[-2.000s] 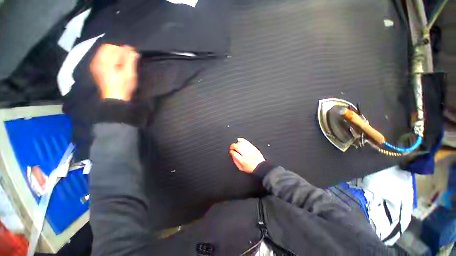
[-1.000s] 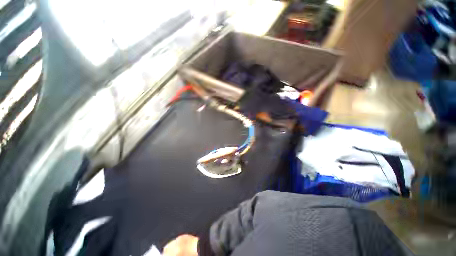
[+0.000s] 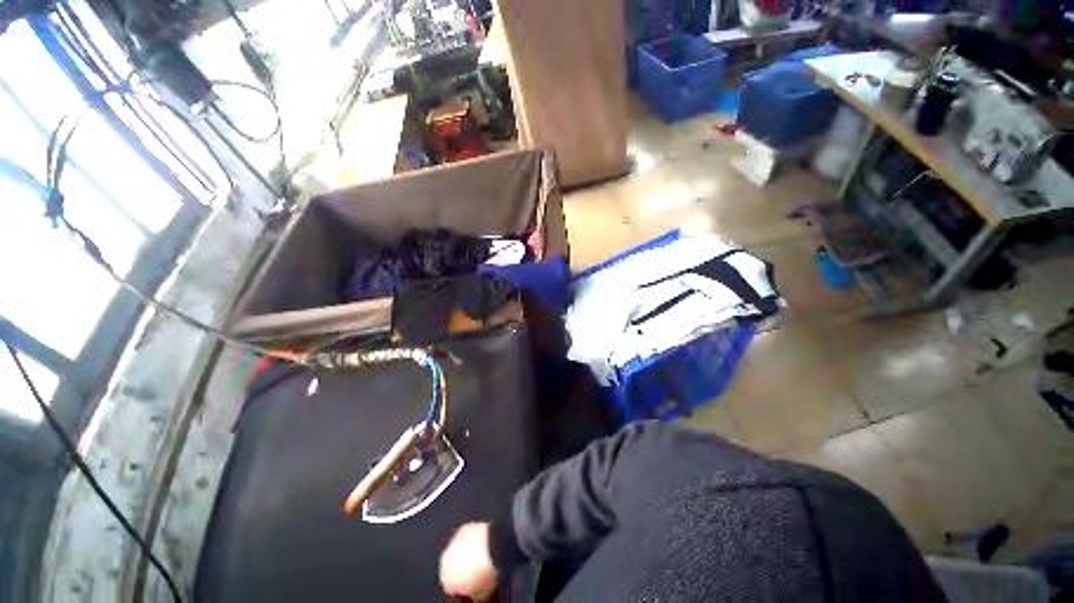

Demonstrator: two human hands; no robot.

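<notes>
The steam iron (image 3: 422,481) rests on the black ironing table (image 3: 294,471), its wooden handle on the left side and its silver edge towards me. Blue and tan lines run up from it to a wrapped hose (image 3: 365,357). My right hand (image 3: 469,563) is low in the picture, just below the iron and not touching it. Its fingers are small and blurred, so I cannot tell whether they hold anything. My left hand is out of the picture.
White and black pieces (image 3: 695,295) lie over a blue crate (image 3: 689,371) right of the table. A brown cloth-lined box (image 3: 436,200) with dark cloth stands beyond it. A window wall is on the left, a sewing table (image 3: 901,136) at upper right, with tiled floor between.
The view has swung up and to the right, off the garment pieces. My left hand, on black cloth earlier, has left the picture. The crate and workshop floor show more fully.
</notes>
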